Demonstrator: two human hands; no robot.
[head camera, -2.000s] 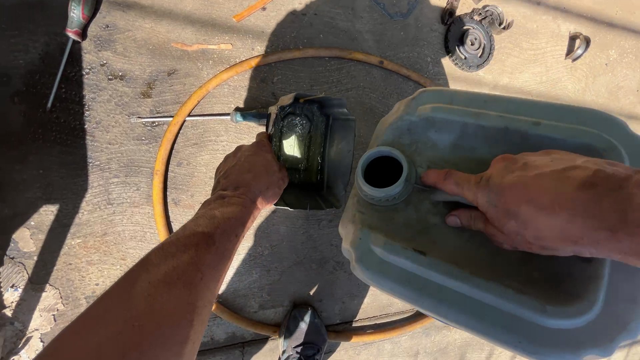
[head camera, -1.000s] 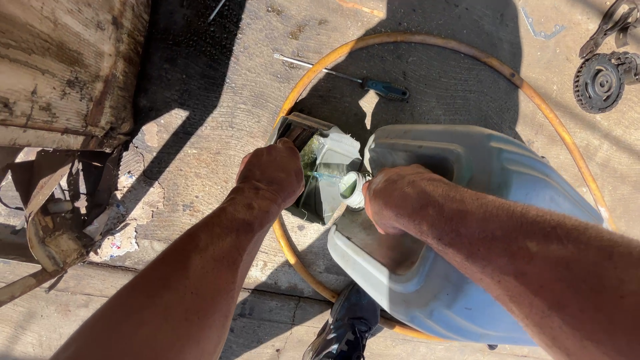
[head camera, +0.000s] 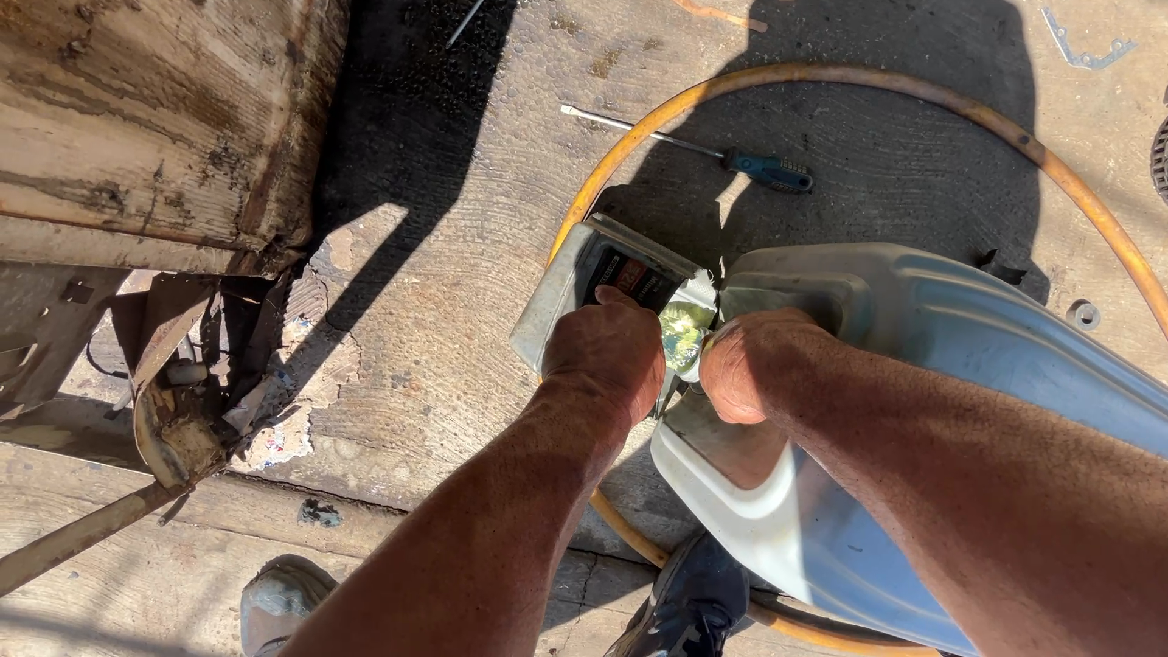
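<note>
My left hand (head camera: 607, 351) grips a cut-open plastic container (head camera: 552, 297) with a dark printed label, tilted toward the right. Glistening yellow-green liquid (head camera: 684, 333) shows at its open end. My right hand (head camera: 757, 360) is closed around the neck area of a large translucent plastic jerrycan (head camera: 967, 310), which lies tipped with its mouth toward that container. The jerrycan's mouth is mostly hidden by my fingers. A screwdriver with a teal handle (head camera: 769, 171) lies on the concrete beyond both hands.
A yellow-orange hose (head camera: 803, 73) loops around the work. At left stand a rusty, stained metal panel (head camera: 155, 119) and bent metal scraps (head camera: 182, 392). A metal gasket or bracket (head camera: 1086, 46) and a small ring (head camera: 1083, 315) lie at right. A dark shoe (head camera: 689, 593) is near the jerrycan.
Two seconds ago the jerrycan's mouth faced up; now it is tipped against the cut container. My left hand has turned the container, so its label shows. The view has shifted left.
</note>
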